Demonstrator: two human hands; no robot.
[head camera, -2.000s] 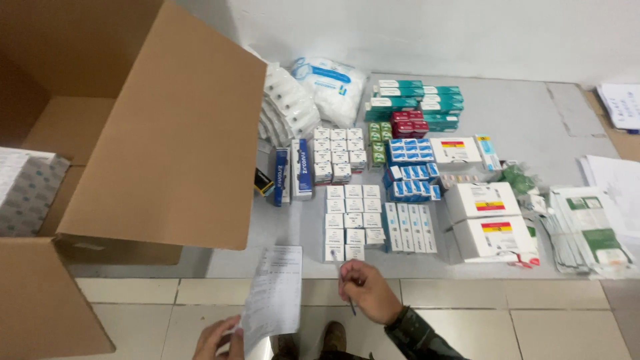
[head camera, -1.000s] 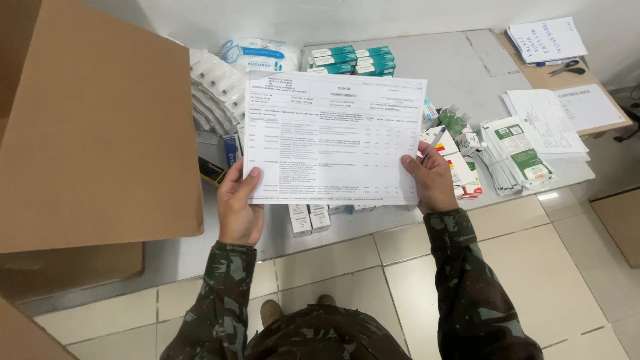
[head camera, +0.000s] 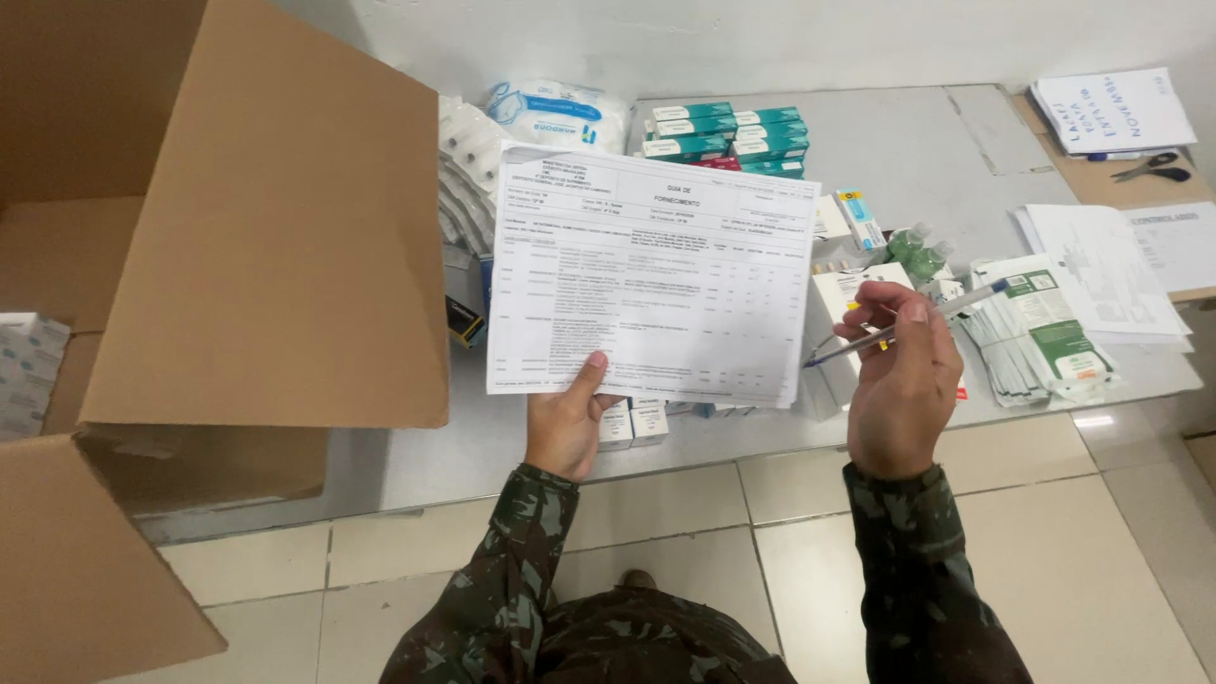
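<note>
My left hand (head camera: 565, 423) grips the bottom edge of a printed paper form (head camera: 651, 275), thumb on its front; whether other sheets lie behind it I cannot tell. In my right hand (head camera: 898, 380) is a clear ballpoint pen (head camera: 902, 325), its tip just right of the sheet. The form hides much of the medicine stock on the grey table. Teal-and-white cartons (head camera: 727, 133) stand stacked behind it, and small white cartons (head camera: 632, 425) show below its lower edge. Larger white boxes (head camera: 841, 285) are partly behind my right hand.
An open cardboard box (head camera: 275, 237) takes up the left side, with white packages (head camera: 28, 370) inside. Beside it lies a plastic-wrapped bag (head camera: 560, 116). To the right are banded green-and-white packets (head camera: 1035, 332), loose papers (head camera: 1092, 266) and black-handled scissors (head camera: 1154, 169).
My right hand has let go of the form's right edge and now holds the pen beside it. The left hand has moved from the form's left side to its bottom edge.
</note>
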